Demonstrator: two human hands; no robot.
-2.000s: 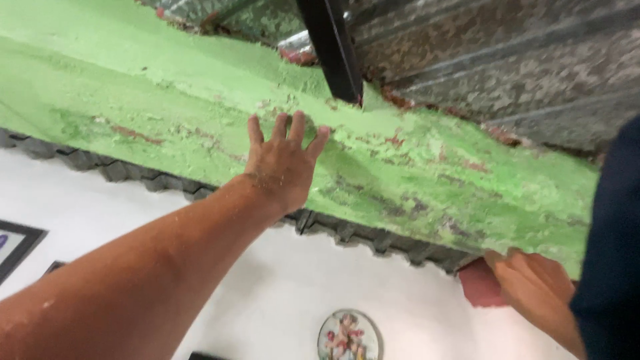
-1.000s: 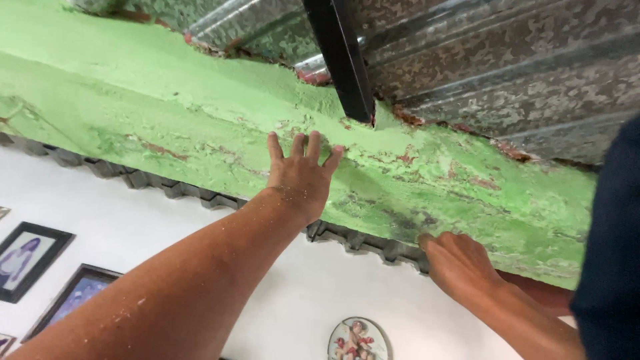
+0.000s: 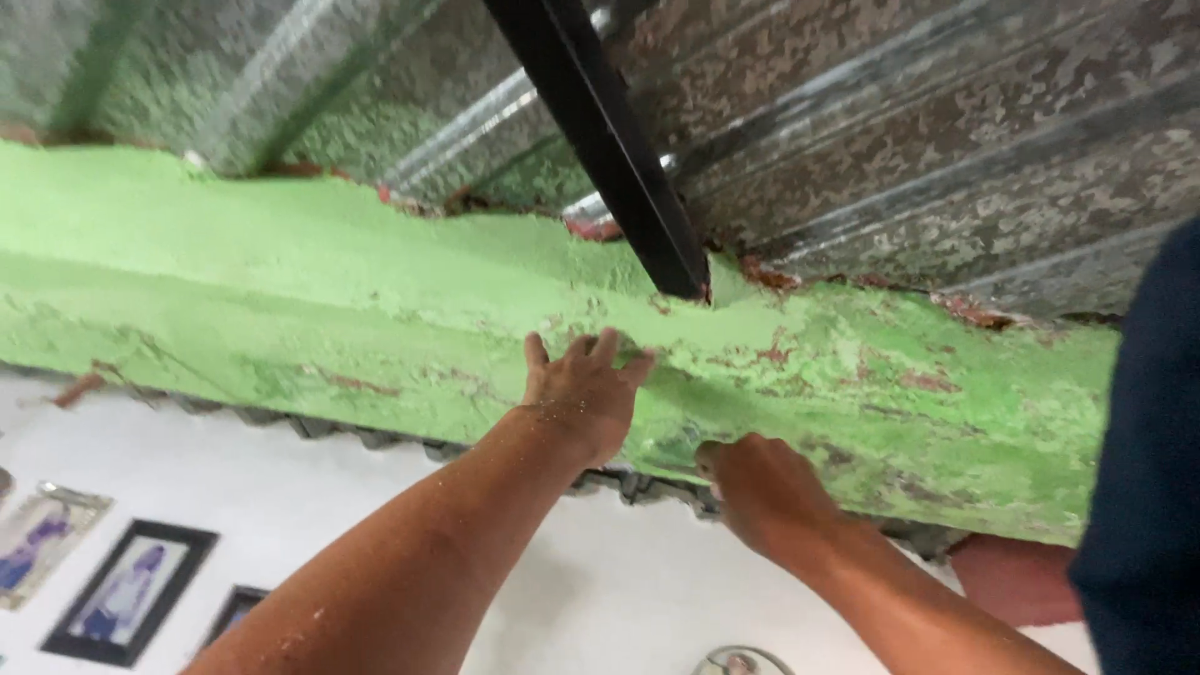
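My left hand (image 3: 589,394) lies with spread fingers against the green-painted wall ledge (image 3: 281,272), a little below the lower end of a black metal beam (image 3: 619,141). To its right, my right hand (image 3: 773,487) is curled at the ledge's lower edge, over the dark ridged trim (image 3: 628,484). Whether it grips something is hidden by the fingers. Paint on the ledge is scuffed and flaking, with reddish patches around both hands. Specks of dust cling to my left wrist.
Corrugated metal roofing (image 3: 919,141) meets the ledge above along a rough, broken edge. Framed pictures (image 3: 131,592) and a round ornament (image 3: 741,662) hang on the white wall (image 3: 600,581). A reddish surface (image 3: 1017,577) and dark cloth (image 3: 1148,469) are at the right.
My right hand has moved left along the ledge's lower edge, from beside the reddish surface to near my left hand. My left hand stays spread on the ledge.
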